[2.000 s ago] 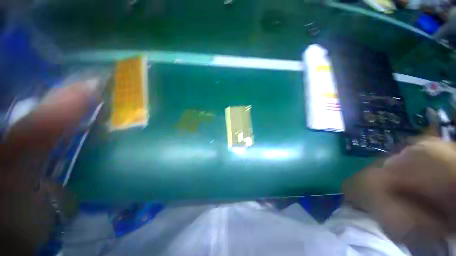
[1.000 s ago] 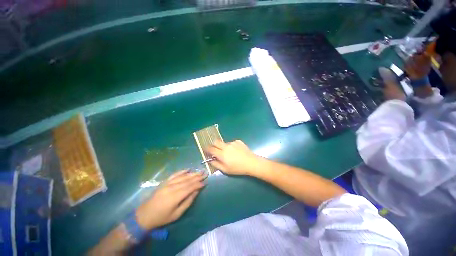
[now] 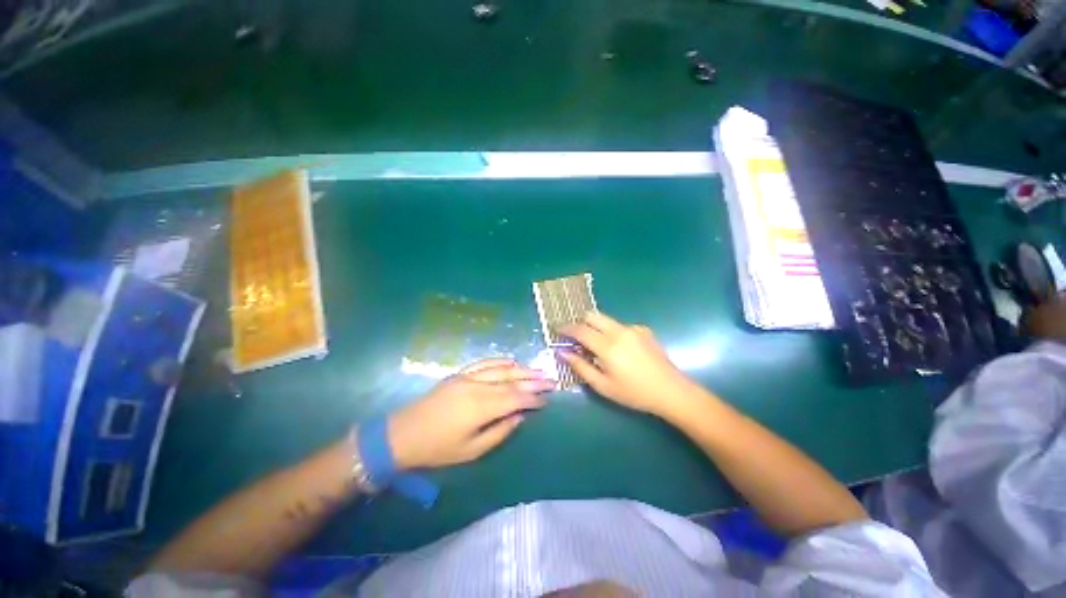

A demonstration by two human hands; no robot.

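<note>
The striped adhesive sheet [image 3: 565, 294] lies on the green mat in front of me. My right hand [image 3: 629, 364] is over its lower right part, fingers bent around a slim metal tool, apparently tweezers [image 3: 563, 348], mostly hidden. My left hand [image 3: 465, 411] lies palm down at the sheet's lower left edge, fingertips close to the right fingers. Whether it holds anything is hidden. A transparent yellow sheet [image 3: 450, 327] lies flat left of the striped sheet.
An orange-yellow sheet stack [image 3: 275, 269] and a blue sheet [image 3: 131, 391] lie left. A white stack [image 3: 772, 234] adjoins the black parts tray [image 3: 894, 234] at right. Another person's sleeve [image 3: 1005, 456] is at far right. Small parts lie beyond the white strip [image 3: 596, 167].
Both hands came in from the sides to the striped sheet and remain there. Since one second ago, the view has turned, shifting the bench items rightward; the fingers stay over the sheet's lower part.
</note>
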